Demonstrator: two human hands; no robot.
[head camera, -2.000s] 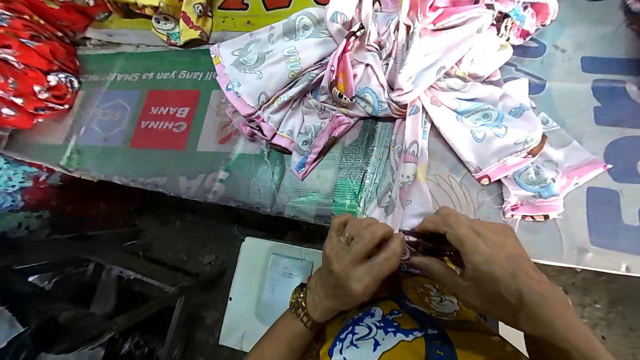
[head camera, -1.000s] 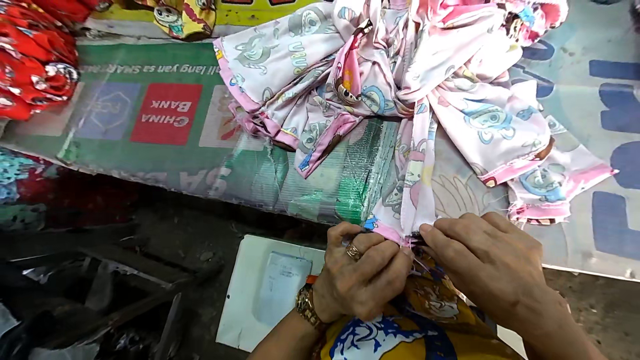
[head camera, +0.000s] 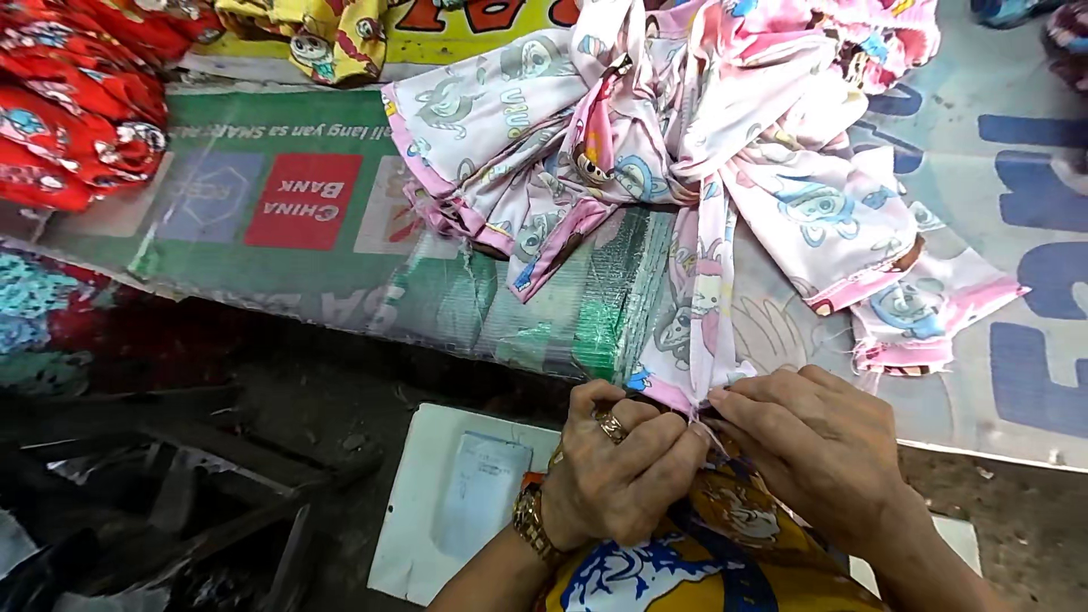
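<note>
My left hand (head camera: 633, 463), with a ring and a wristwatch, is closed on the pink hem of a printed fabric piece (head camera: 693, 314) at the table's front edge. My right hand (head camera: 812, 442) pinches the same hem just right of it, thumb and forefinger close to the other hand. Loose threads hang between the two hands. The fabric runs up into a bunched pile of pale pink and white printed fabric (head camera: 629, 153) on the table. Whether either hand hides a small tool cannot be seen.
Red printed fabric (head camera: 81, 110) lies at the left and yellow printed fabric (head camera: 319, 42) behind it. Printed plastic sheets cover the table (head camera: 476, 306). Below its edge are a white board (head camera: 408, 510), dark frame parts (head camera: 229, 459) and yellow patterned cloth (head camera: 722, 552) under my hands.
The fabric strip between my hands shows its pink hem spread out more than two seconds ago. My right hand's fingers have straightened somewhat along the hem.
</note>
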